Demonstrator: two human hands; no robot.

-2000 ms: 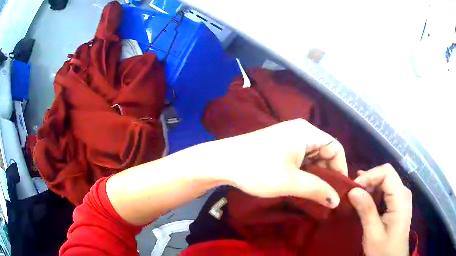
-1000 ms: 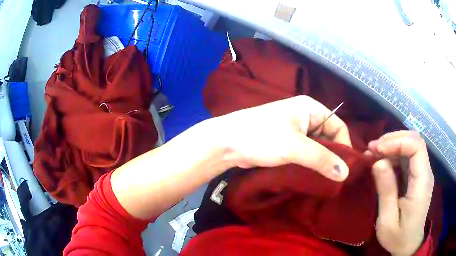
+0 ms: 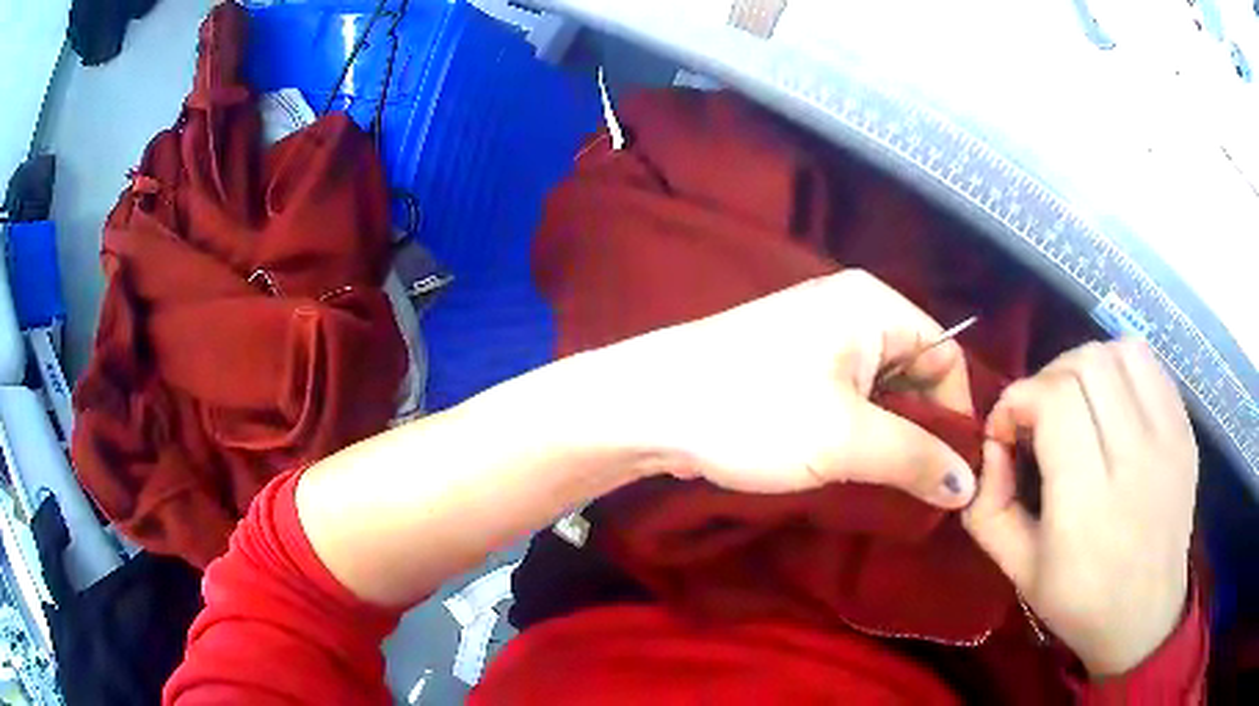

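A dark red knit garment (image 3: 773, 552) lies over my lap and hangs along the table edge. My left hand (image 3: 815, 393) is shut on a fold of it, thumb on top. A thin pointed metal tool (image 3: 939, 345) sticks out from between my left fingers, tip to the upper right; its handle is hidden in the hand. My right hand (image 3: 1084, 483) pinches the garment edge right beside my left thumb, fingertips close together. What lies between the right fingertips is too small to tell.
A pile of dark red garments (image 3: 249, 317) with pale threads hangs at the left. A blue crate (image 3: 476, 179) stands behind it. The white table (image 3: 967, 69) curves across the upper right, with a numbered measuring strip (image 3: 1022, 207) along its edge. Black cloth lies at the lower left.
The metal tool has come into sight in my left hand and now tilts lower. My right hand has turned with its back up and closed in against my left thumb. The view has shifted slightly.
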